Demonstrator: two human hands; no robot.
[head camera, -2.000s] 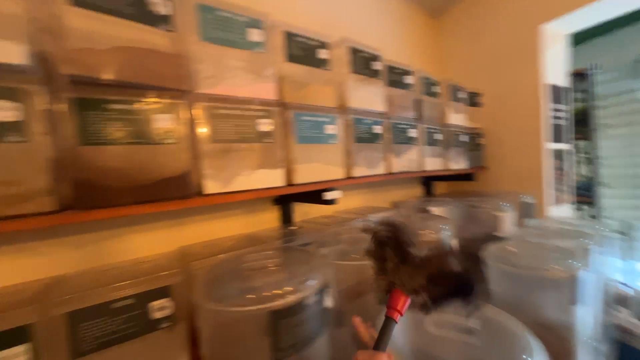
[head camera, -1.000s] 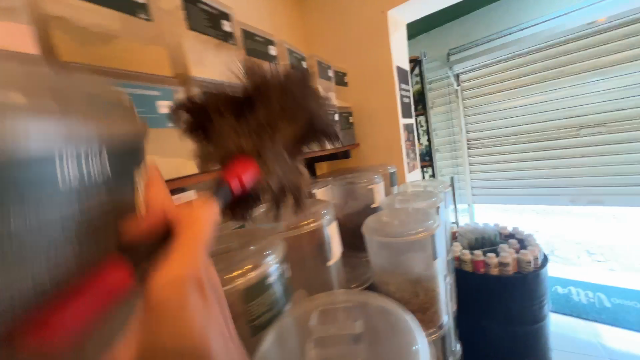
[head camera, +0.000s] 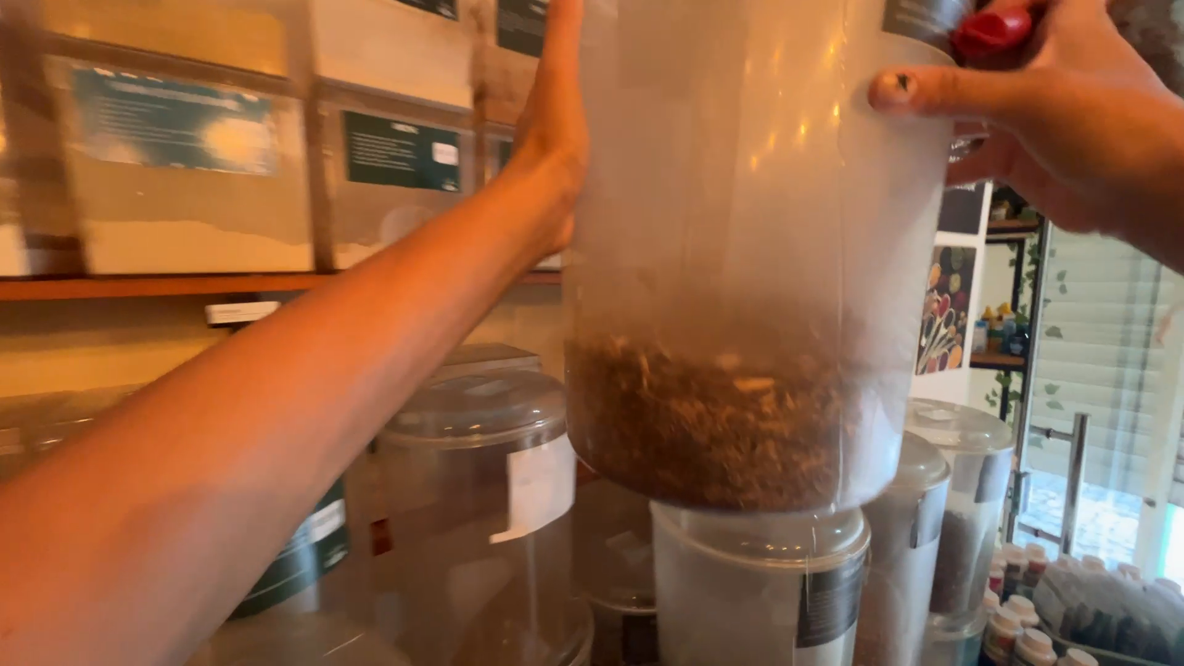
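Note:
A large clear plastic canister (head camera: 740, 277) with brown dried plant matter at its bottom is held up between my two hands. My left hand (head camera: 555, 139) presses flat along its left side, fingertips beyond the top edge. On the right side, my right hand (head camera: 1036, 111) has its thumb toward the canister and also holds a duster by its red handle part (head camera: 992, 31). The duster's dark fluffy head (head camera: 1152, 42) shows partly at the top right corner. Below the raised canister stands a lidded clear canister (head camera: 758, 573) with a dark label.
Several lidded canisters (head camera: 476, 481) stand below and behind. A wooden shelf (head camera: 166, 285) at left bears labelled clear bins (head camera: 194, 176). White-capped bottles (head camera: 1022, 610) sit at lower right, near a glass door with a metal handle (head camera: 1075, 481).
Both hands are now at a raised canister; one second ago a hand held the duster in front of the canisters. The duster is now at the upper right. The view has shifted.

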